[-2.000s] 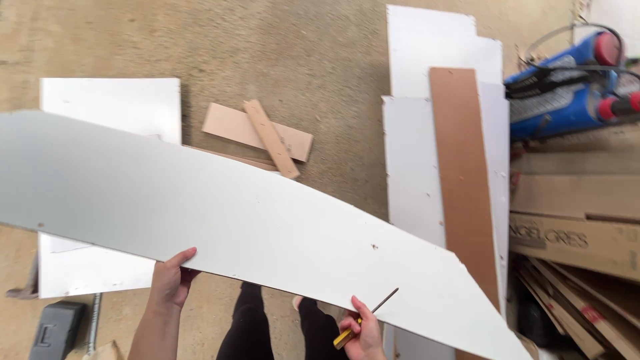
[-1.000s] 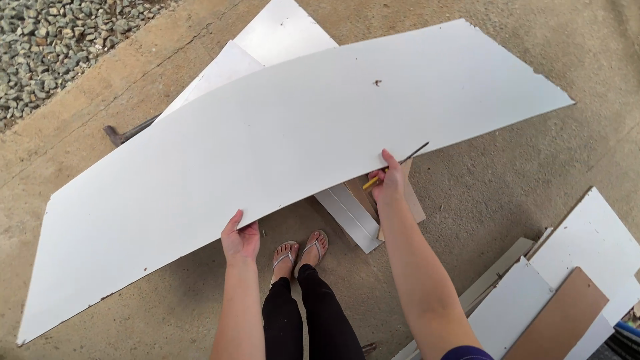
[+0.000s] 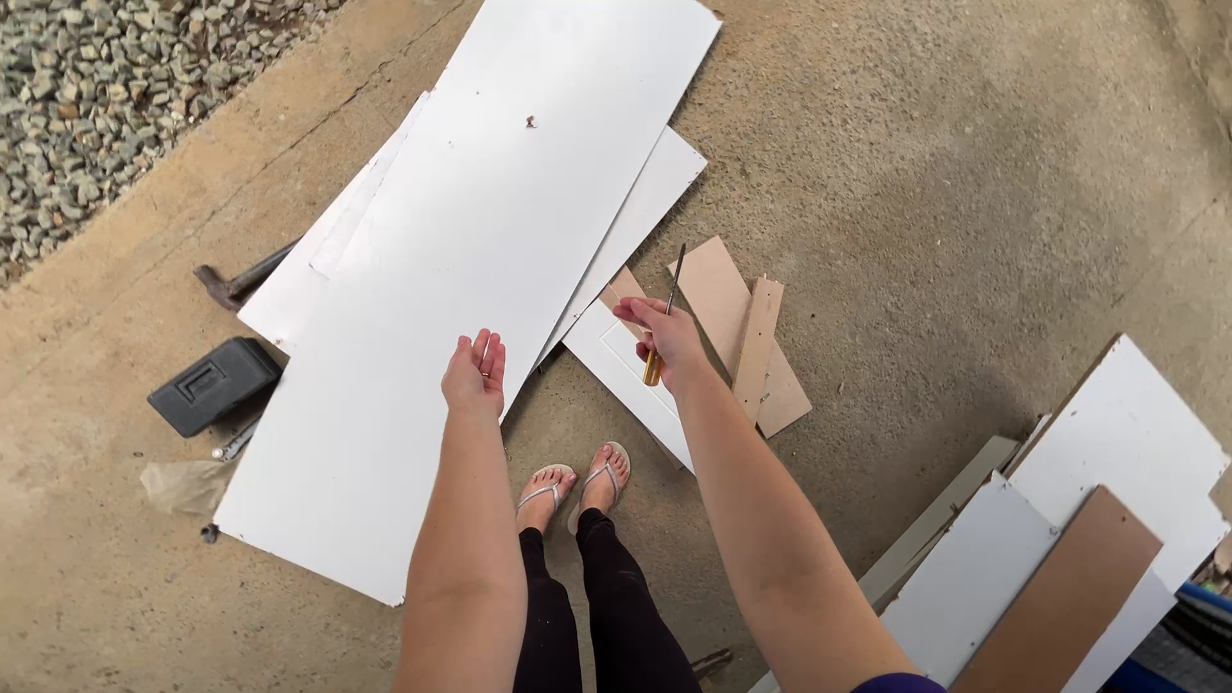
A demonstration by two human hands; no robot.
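Note:
A long white board (image 3: 423,289) lies slantwise on top of other white panels (image 3: 635,231) on the concrete. My left hand (image 3: 476,371) is over the board's right edge, palm up, fingers slightly spread, holding nothing. In my right hand (image 3: 664,342) is a screwdriver (image 3: 654,368) with a yellow handle, its dark shaft pointing up and away. That hand hovers over a white panel with a grooved frame (image 3: 635,385) and beside pale wood strips (image 3: 760,337).
Left of the board are a hammer (image 3: 231,289), a black plastic case (image 3: 214,385), a wrench-like metal tool (image 3: 238,438) and a plastic bag (image 3: 188,486). Gravel (image 3: 106,106) borders the concrete at upper left. Stacked white panels (image 3: 1107,433) with a brown board (image 3: 1064,597) lie at lower right.
Both hands held the long white board before; now it lies on the other panels and both hands are off it. The screwdriver has stayed in my right hand. The view has shifted.

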